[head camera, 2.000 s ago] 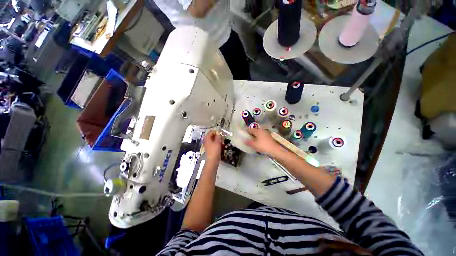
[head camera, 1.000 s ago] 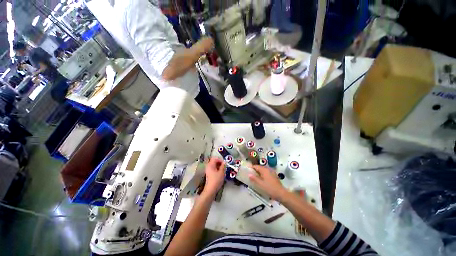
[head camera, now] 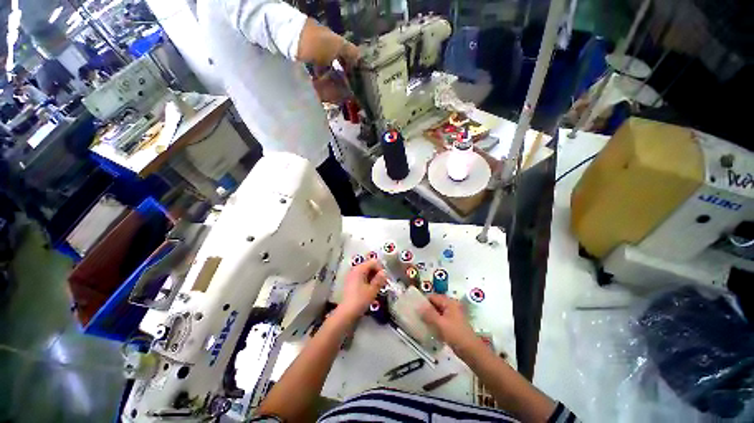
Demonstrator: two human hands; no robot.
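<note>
Several thread spools in dark, olive and teal colours stand upright on the white table (head camera: 455,235); a teal spool (head camera: 440,281) and a pale spool (head camera: 476,299) are on the right side of the group. My right hand (head camera: 446,318) grips a pale, flat, rectangular thing (head camera: 411,312), perhaps the control panel or a packet. My left hand (head camera: 364,285) is at its upper left end, fingertips pinched together near a small whitish thing; what they hold is too small to tell. My hands hide some spools.
The sewing machine (head camera: 256,240) stands at the left. Dark snips (head camera: 404,368) and thin tools lie near the front edge. Large cones (head camera: 395,155) on white discs and a metal pole (head camera: 525,124) are behind. A person (head camera: 264,83) stands beyond the machine. Bagged dark fabric (head camera: 699,347) lies right.
The view has tilted up, showing more of the person and the tables behind. Both hands stay together over the spools, and the pale flat thing shows more clearly in my right hand.
</note>
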